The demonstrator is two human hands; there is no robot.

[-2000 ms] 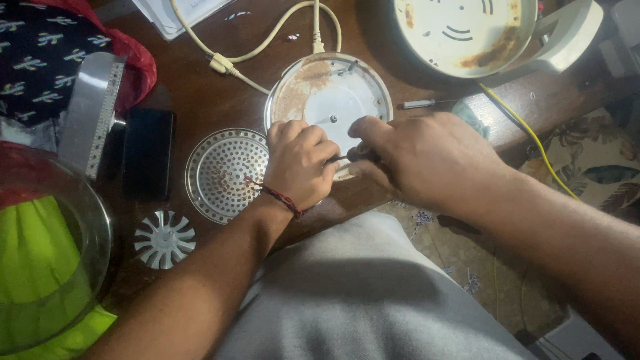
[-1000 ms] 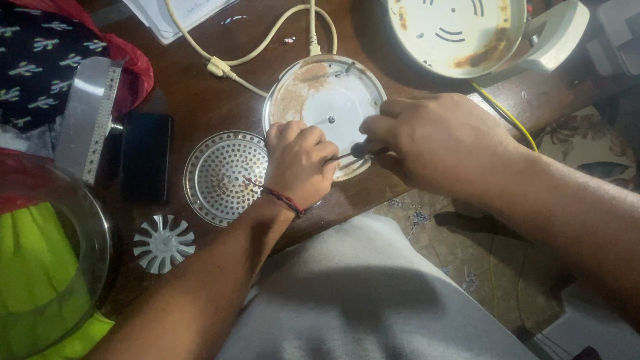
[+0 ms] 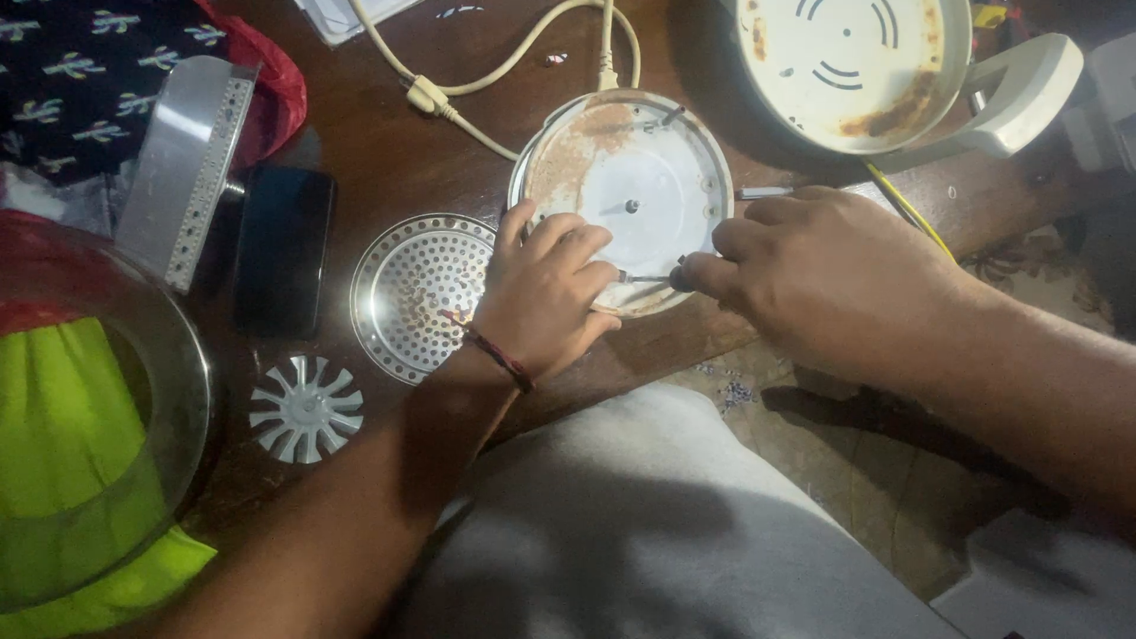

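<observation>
A round white metal housing (image 3: 657,169) with brown stains and a central shaft lies on the table. My left hand (image 3: 550,293) rests over its lower left rim, fingers bent; whether it pinches something there is hidden. My right hand (image 3: 799,257) grips the dark handle of a screwdriver (image 3: 650,279), whose thin metal shaft points left to my left fingertips. Left of the housing, partly behind my left hand, is a perforated metal disc (image 3: 417,302) with brown bits on it. A metal fan wheel (image 3: 307,409) lies further left.
A stained cream housing with a handle (image 3: 852,80) stands at upper right, by a yellow-green wire (image 3: 914,217). A cream power cord (image 3: 497,84) runs behind. At left are a black phone (image 3: 282,253), a metal plate (image 3: 186,169) and a transparent round cover (image 3: 191,382).
My right hand has turned slightly about the screwdriver, and more of its metal shaft shows than two seconds ago. My left hand stays at the housing's lower left rim.
</observation>
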